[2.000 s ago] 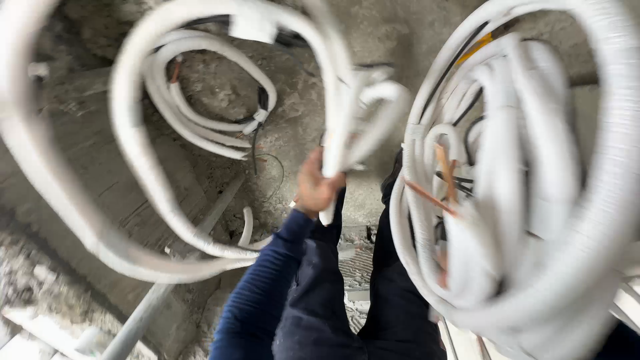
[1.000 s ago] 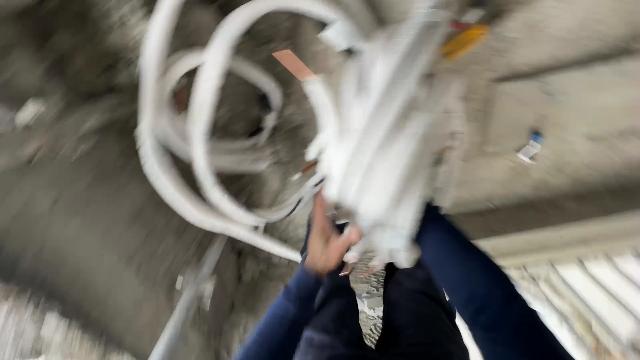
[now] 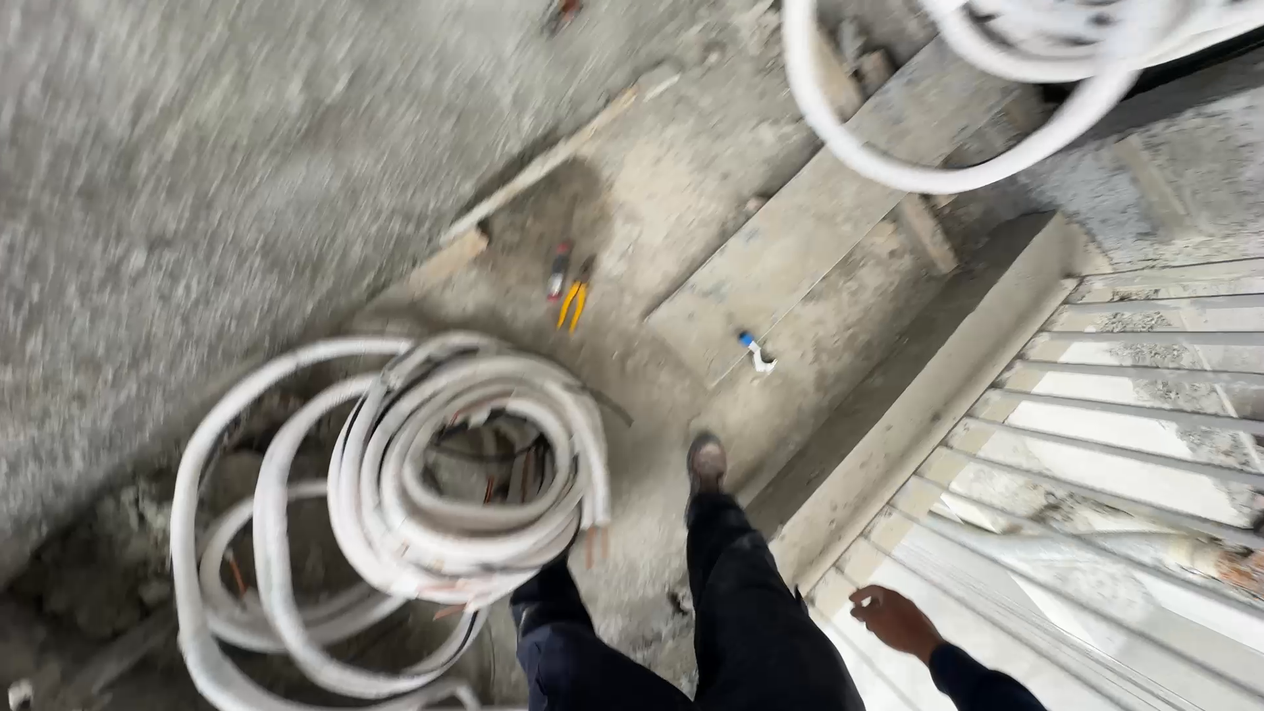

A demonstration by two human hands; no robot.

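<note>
My right hand (image 3: 894, 620) is at the lower right, over the metal bars, fingers loosely curled; whether it holds anything small is unclear. My left hand is out of view. To the left of my legs, a stacked coil of white insulated copper pipe (image 3: 365, 513) lies on the ground, with bare copper ends (image 3: 597, 546) at its right side. Wider loops of the same white pipe (image 3: 188, 533) spread to its left. Yellow-handled pliers (image 3: 573, 304) lie on the floor beyond the coil, beside a small red and silver object (image 3: 559, 272).
A flat grey board (image 3: 770, 257) lies ahead, near a small blue and white item (image 3: 756, 353). More white pipe loops (image 3: 918, 180) stand at the upper right. A concrete ledge (image 3: 928, 425) borders metal bars (image 3: 1106, 420) on the right. Rubble is at the lower left.
Earlier, my left hand was on the white pipe in front of me; now the coil lies at the left, with neither visible hand on it. The view has shifted strongly.
</note>
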